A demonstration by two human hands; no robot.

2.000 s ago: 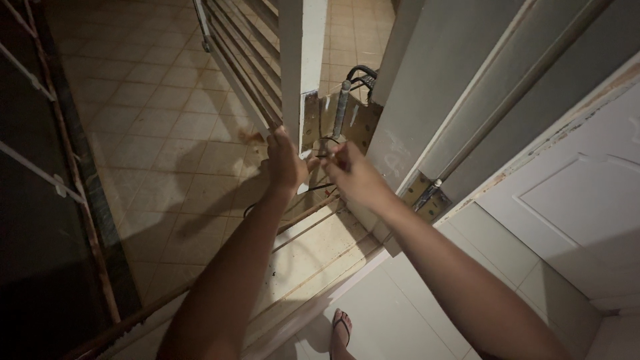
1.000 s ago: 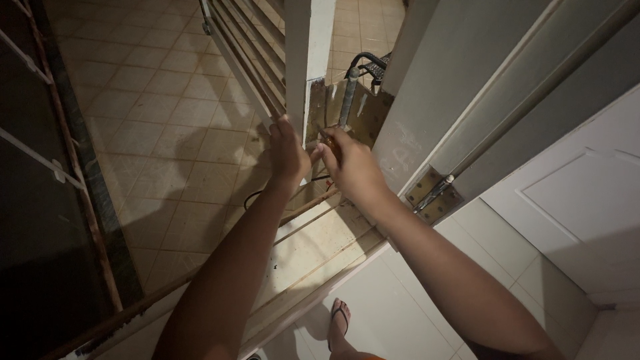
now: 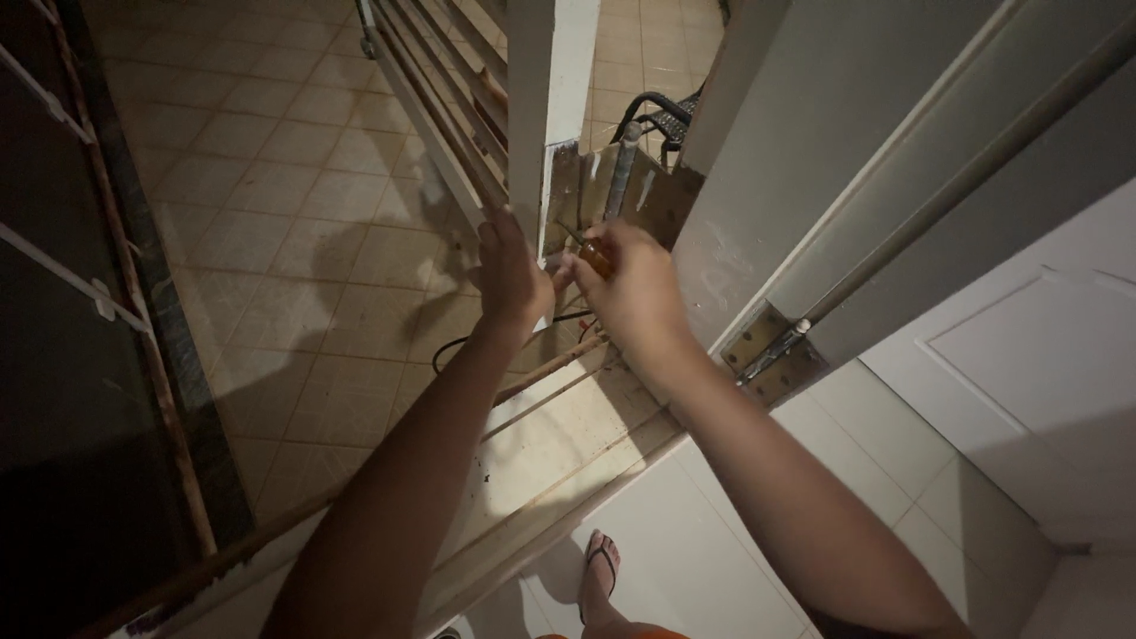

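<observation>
My right hand (image 3: 635, 288) grips the amber handle of a screwdriver (image 3: 596, 257). Its thin shaft points up and left at a large metal hinge (image 3: 626, 182) between the white louvred shutter's edge and the grey frame. My left hand (image 3: 513, 271) is wrapped around the lower edge of the louvred shutter (image 3: 525, 106), its fingertips on the far side. The fingers of both hands nearly meet beside the hinge leaf; what lies between them cannot be made out.
Below the hands runs a worn wooden sill (image 3: 559, 417), with a dark cable (image 3: 444, 351) beyond it. A second hinge (image 3: 772, 351) sits on the grey frame (image 3: 799, 133) at right. A white panelled door (image 3: 1047, 355) stands farther right. My sandalled foot (image 3: 603, 564) is on the tiles below.
My right hand has turned, and the amber handle now shows between its fingers. My left hand stays at the shutter's edge.
</observation>
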